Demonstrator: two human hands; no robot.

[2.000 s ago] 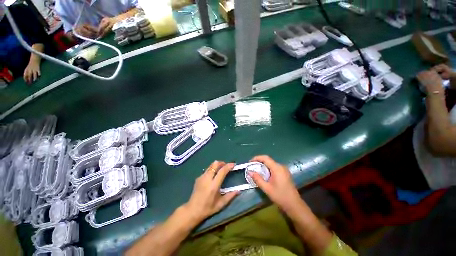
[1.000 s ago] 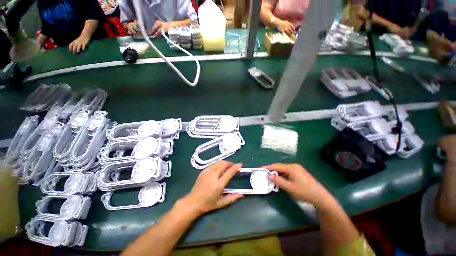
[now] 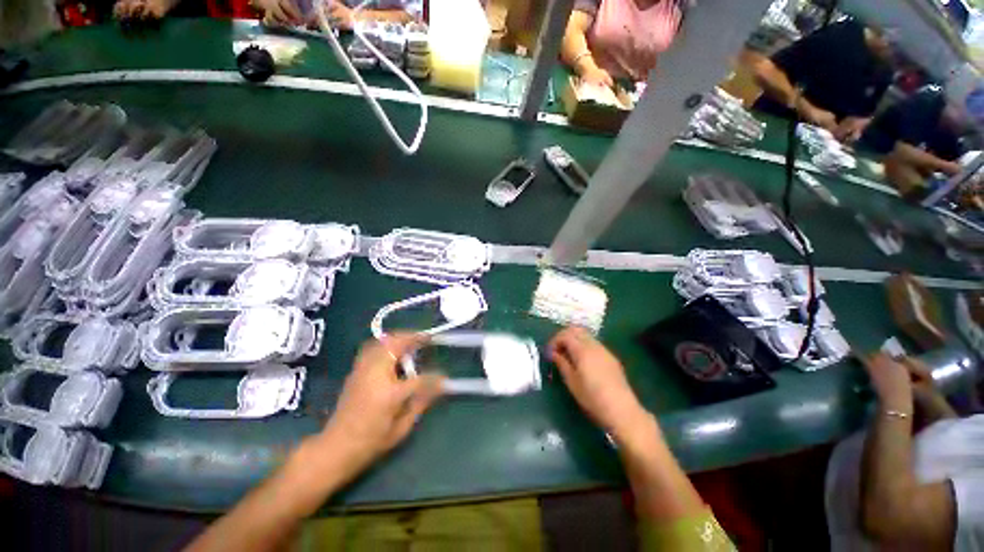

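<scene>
My left hand (image 3: pixel 378 394) grips the left end of a white plastic frame (image 3: pixel 507 364), slightly blurred, its round disc at the right. My right hand (image 3: pixel 583 372) is just right of the frame, apart from it, fingertips close together near the pile of white strips (image 3: pixel 569 299); whether it holds a strip cannot be told. Another white frame (image 3: pixel 461 306) lies just behind the held one, with a stack of frames (image 3: pixel 432 253) behind that. Rows of stacked frames (image 3: pixel 230 335) lie at the left.
A slanting grey post (image 3: pixel 647 140) stands beyond the strips. A black pouch (image 3: pixel 707 350) lies at right beside more frames (image 3: pixel 745 283). A white cable (image 3: pixel 372 86) hangs at the far side. Two housings (image 3: pixel 510 181) lie on the far belt. A person's arm (image 3: pixel 890 415) is at right; others sit opposite.
My right hand has come off the frame's disc end and is now apart from it. The left hand still holds the frame, slightly further left. A second housing shows on the far belt.
</scene>
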